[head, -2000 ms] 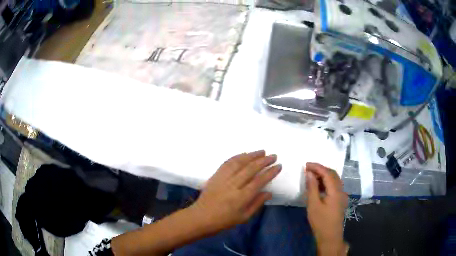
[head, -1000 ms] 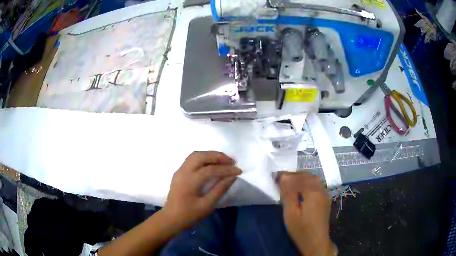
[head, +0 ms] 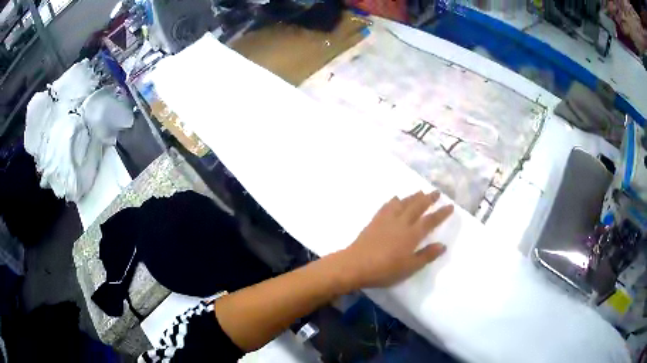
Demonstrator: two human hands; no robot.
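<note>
A long white fabric panel (head: 284,149) lies along the front of the table, from the far left to the lower right. My left hand (head: 397,241) rests on it palm down, fingers apart, holding nothing. My right hand is out of the picture. The overlock machine shows only in part at the right edge, with its shiny silver plate (head: 578,205) and a yellow sticker (head: 618,301). The needle area is blurred and cut off.
A greyish marked pattern sheet (head: 440,120) lies behind the panel, beside a brown board (head: 298,46). A black cloth bundle (head: 191,244) lies on a side surface at lower left. A heap of white pieces (head: 74,131) is at far left. A blue-edged table runs behind.
The view has swung left, so the machine now sits at the right edge. My left hand has flattened out on the panel, fingers spread. My right hand has left the picture.
</note>
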